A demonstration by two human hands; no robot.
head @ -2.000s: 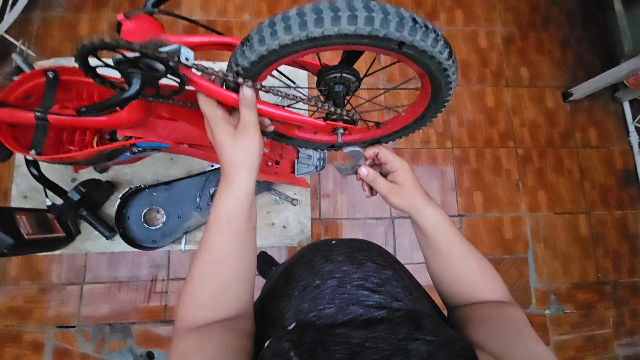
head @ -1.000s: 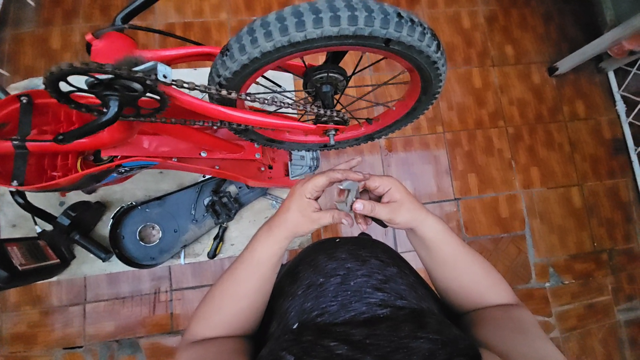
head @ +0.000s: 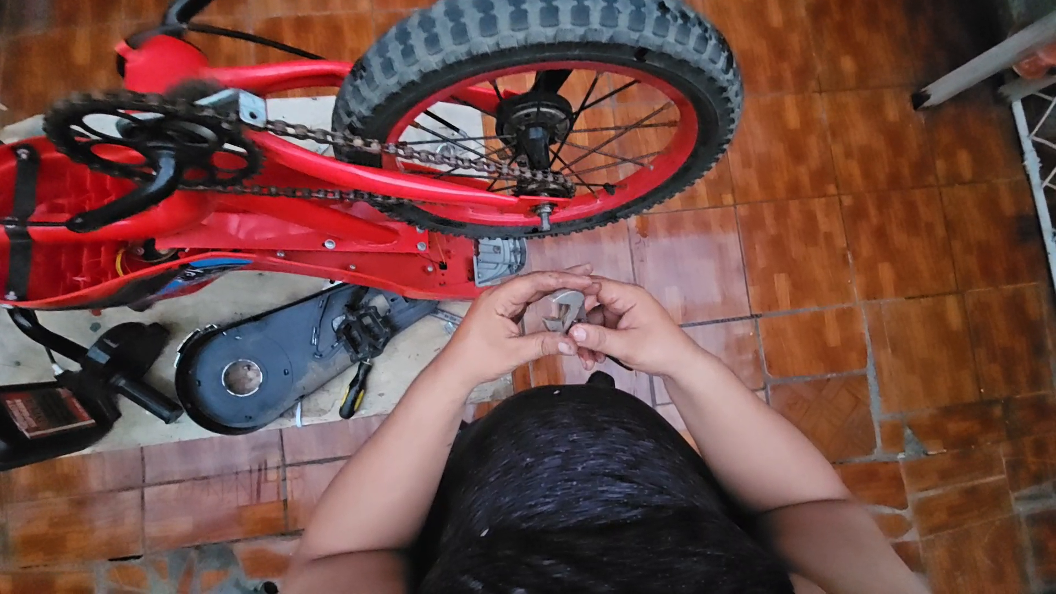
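My left hand point(head: 520, 326) and my right hand point(head: 631, 326) meet below the rear wheel, both gripping the head of an adjustable wrench point(head: 566, 307). Part of the wrench is hidden by my fingers and head. Above them lies a red child's bicycle, its knobby tire point(head: 528, 29) uppermost in view. The axle end point(head: 544, 216) sticks out of the frame just above my hands. A rusty chain point(head: 412, 153) runs from the chainring point(head: 153, 136) to the wheel hub point(head: 535, 120).
On a pale board point(head: 272, 301) lie a black plastic chain cover point(head: 247, 371), a pedal point(head: 363, 330) and a screwdriver point(head: 355, 389). A black handlebar grip point(head: 144, 398) is at the left. A metal frame leg point(head: 982, 62) stands at the upper right on the tiled floor.
My left hand has left the bicycle frame beside the chain and joined my right hand at the wrench. The view has shifted somewhat, bringing the pedal and screwdriver into sight.
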